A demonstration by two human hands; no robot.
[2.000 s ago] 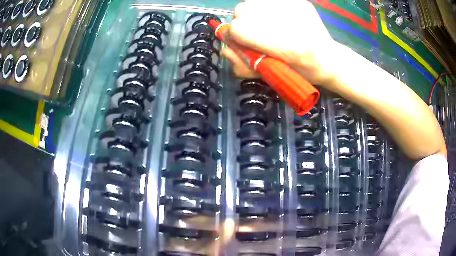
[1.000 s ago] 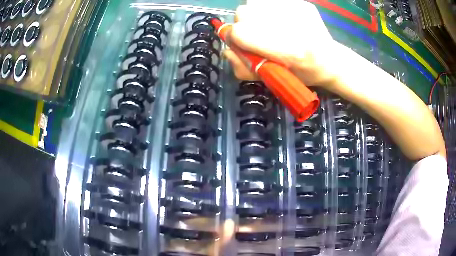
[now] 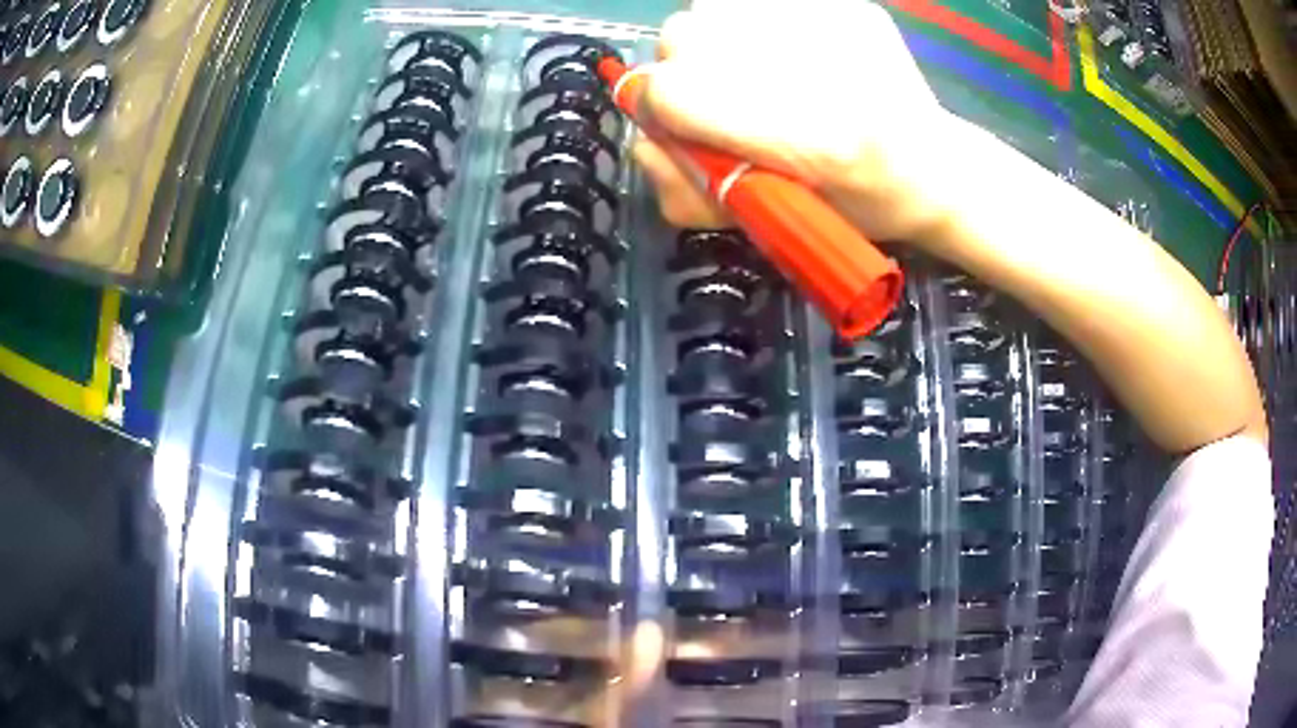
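Observation:
A clear plastic tray (image 3: 438, 498) fills the middle of the view. Black round parts (image 3: 541, 384) stand on edge in rows in its channels. My right hand (image 3: 797, 114), bare and overexposed, is shut on a thick red marker (image 3: 797, 228). The marker's tip is at the top part of the second row from the left, touching or very close to it. Its thick end points down and right. My left hand is not clearly seen; a blurred skin-toned patch shows through or on the tray's near part.
A brown tray with rings (image 3: 121, 157) lies at the upper left. Stacked brown boards (image 3: 1235, 71) stand at the upper right. Red, blue and yellow tape lines (image 3: 1159, 121) cross the green mat (image 3: 981, 107). A thin red wire (image 3: 1235, 253) is at the right edge.
The tray and its parts have shifted very slightly left in view. The marker has tilted slightly, while its tip stays at the same top part.

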